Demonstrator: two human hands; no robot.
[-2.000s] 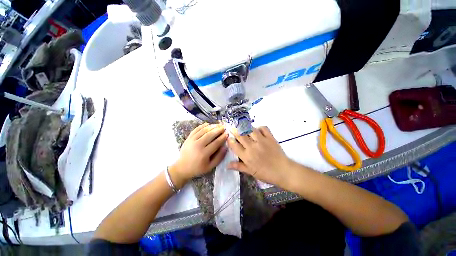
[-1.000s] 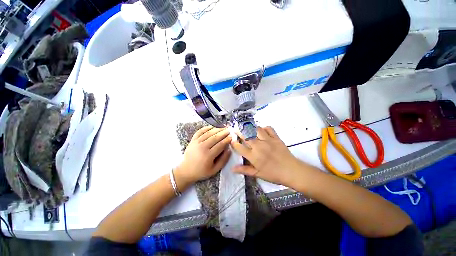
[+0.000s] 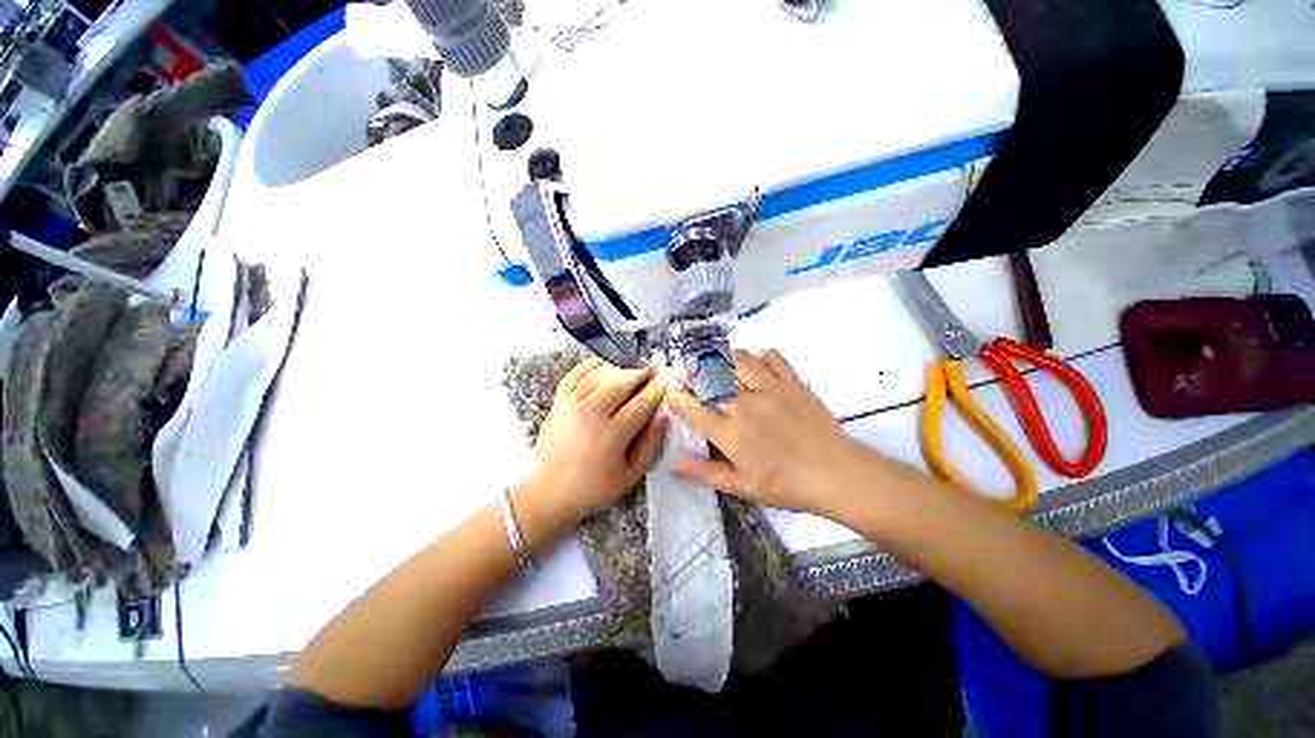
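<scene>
The tweed collar piece (image 3: 620,555) lies under both hands and hangs over the table's front edge. A white-backed strip (image 3: 692,591) lies on it, its lower end hanging down. My left hand (image 3: 589,433) presses the tweed just left of the presser foot, fingertips close to it. My right hand (image 3: 764,440) holds the strip just right of the foot, thumb and index finger on it. The lockstitch machine's head (image 3: 779,130) stands above. The presser foot (image 3: 675,372) and needle area is mostly hidden by fingers and metal parts.
Fabric scissors (image 3: 988,353), a dark red-handled tool (image 3: 1030,300) and a maroon case (image 3: 1219,355) lie on the right. Stacked cut pieces (image 3: 116,418) lie at the table's left. A white tub (image 3: 281,137) is behind. A blue bag (image 3: 1240,562) with white cord is below right.
Against the earliest frame, the view has shifted, so the machine sits slightly further right. The white strip's lower end has swung right. Both hands stay beside the foot.
</scene>
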